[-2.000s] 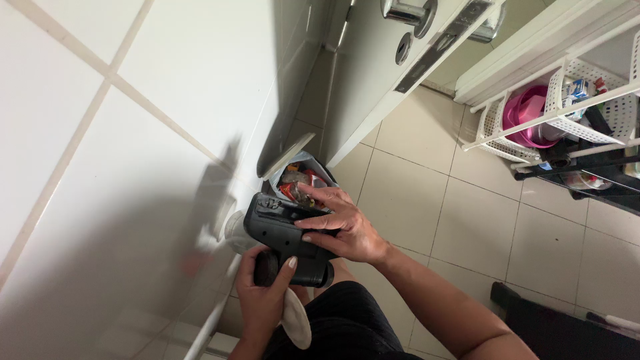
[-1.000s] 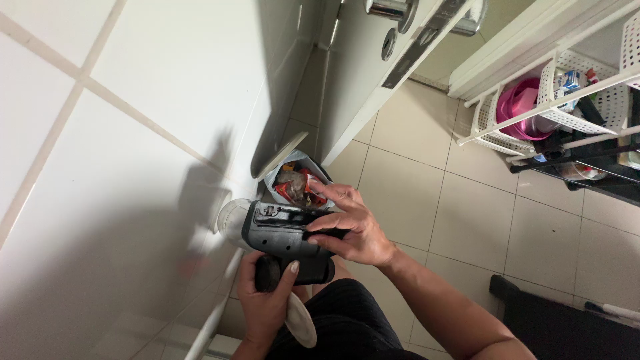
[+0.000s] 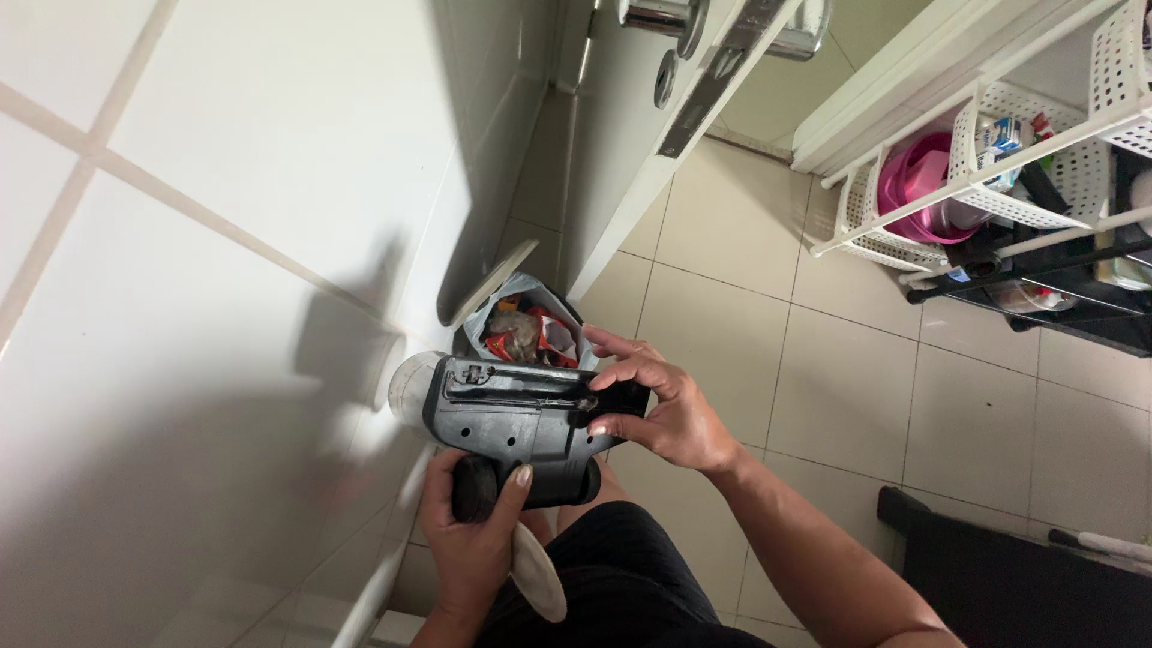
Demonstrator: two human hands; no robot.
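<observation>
A black plastic device (image 3: 531, 409), its exact kind unclear, lies across the middle of the view, with a slotted top face and a dark roller at its lower side. My left hand (image 3: 477, 522) grips its lower left part, the thumb on the housing. My right hand (image 3: 661, 396) is at its right end, fingers curled around the edge, thumb at the lower side. A clear round part (image 3: 414, 387) shows at the device's left end, near the white tiled wall. Behind the device stands a lined waste bin (image 3: 531, 328) holding red wrappers and other rubbish. A pale oval disc (image 3: 537, 576) hangs below my left hand.
The raised bin lid (image 3: 495, 281) leans by the wall. An open door (image 3: 621, 135) with a metal handle stands beyond the bin. At the upper right is a rack with white perforated baskets (image 3: 1017, 193) and a pink bowl (image 3: 909, 171). A black object (image 3: 1008, 567) lies lower right.
My right hand has shifted to the right along the device, off its middle, and more of the slotted face shows. My left hand keeps its hold.
</observation>
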